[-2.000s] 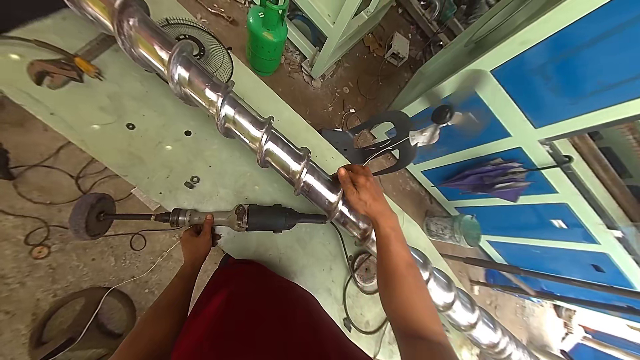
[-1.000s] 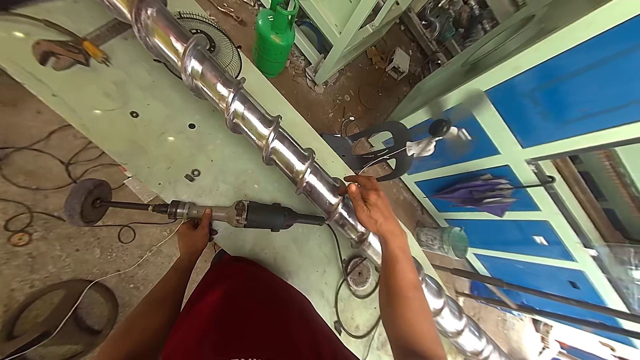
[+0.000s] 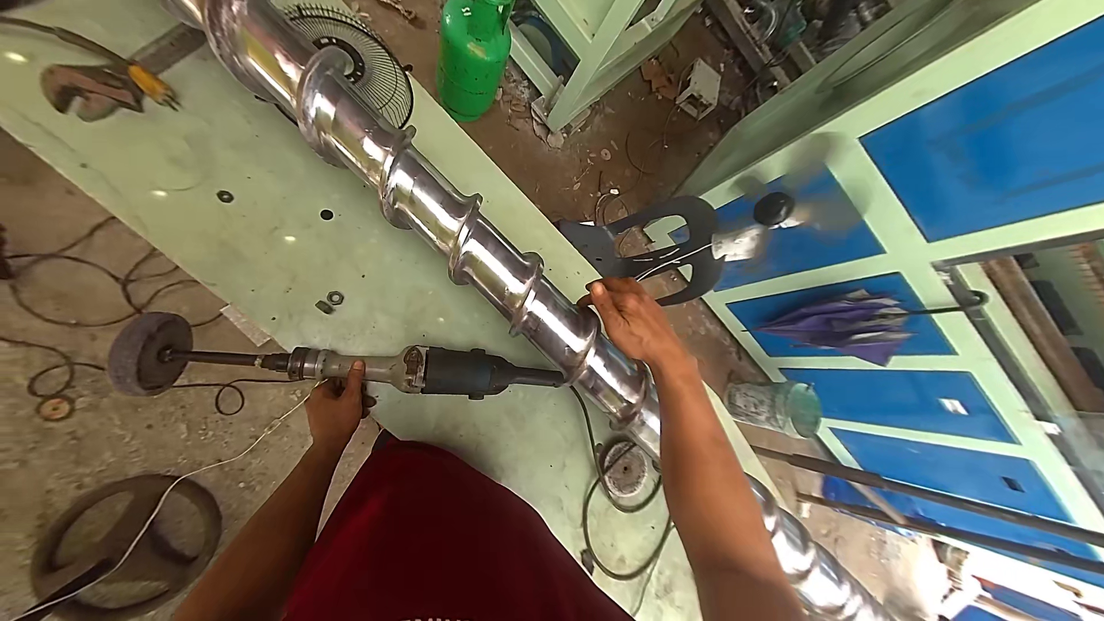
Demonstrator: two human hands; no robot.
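Observation:
A long polished metal screw shaft with spiral flights lies diagonally over the pale green table. My right hand rests on its far side, fingers bent at a flight; the fingertips are partly hidden, so a firm grip cannot be told. My left hand holds the metal neck of an electric straight grinder, thumb on top. The grinder lies crosswise on the near side, its tail at the shaft. A round abrasive wheel on its long spindle reaches past the table's left edge. Two nuts lie on the table.
On the pale green table are an adjustable wrench, a disc and a looped cable. A fan stands behind the shaft, another fan at the right. Beyond are a green gas cylinder, a glass jar and blue-panelled cabinets.

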